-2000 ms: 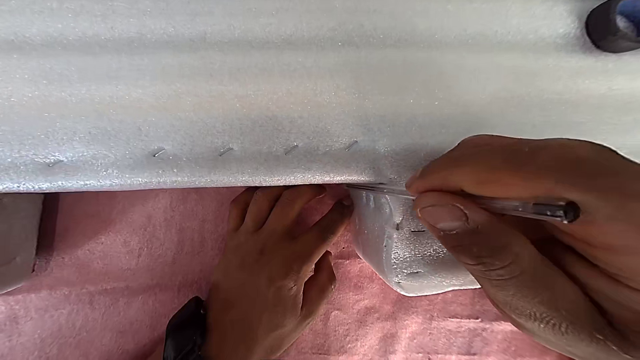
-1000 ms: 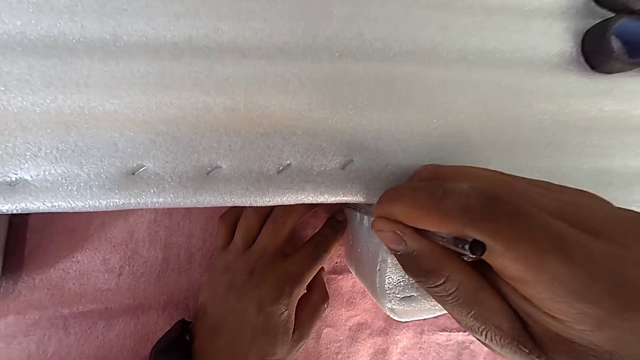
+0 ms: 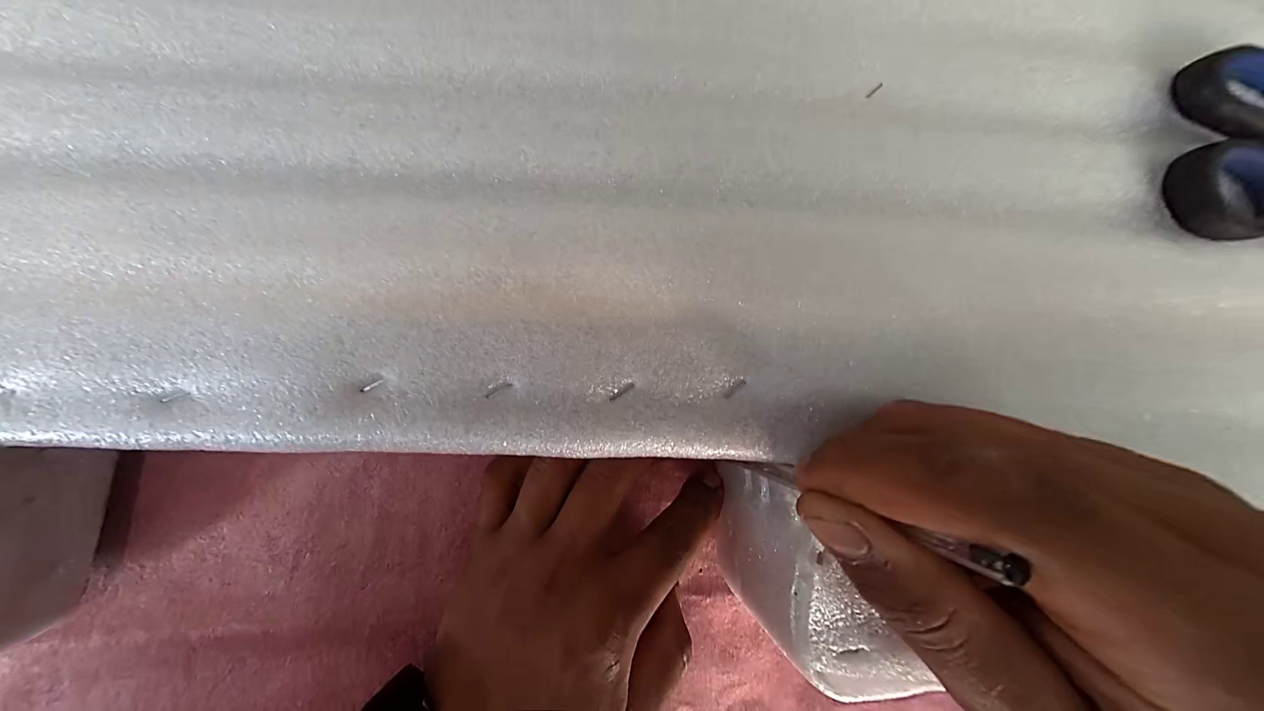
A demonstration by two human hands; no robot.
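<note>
A large silvery-white foam sheet (image 3: 553,267) lies across the view, with a row of staples (image 3: 621,391) along its lower edge. My right hand (image 3: 987,533) grips a slim, pen-like tool (image 3: 968,555) with a clear barrel and dark end; its tip is at the sheet's edge beside a foam-covered block (image 3: 790,592). My left hand (image 3: 583,583) lies palm down below the edge, its fingertips hidden under the sheet and its thumb close to the tool's tip. A dark band is at the left wrist.
Pink-red cloth (image 3: 267,553) spreads below the sheet. A greyish block (image 3: 49,533) shows at the left under the edge. A pair of dark shoes with blue insides (image 3: 1220,193) is on the sheet at the right. A single staple (image 3: 874,90) lies higher up.
The view has shifted, bringing both shoes and the upper staple into sight. My left hand remains at the sheet's edge, and my right hand still holds the pen-like tool there.
</note>
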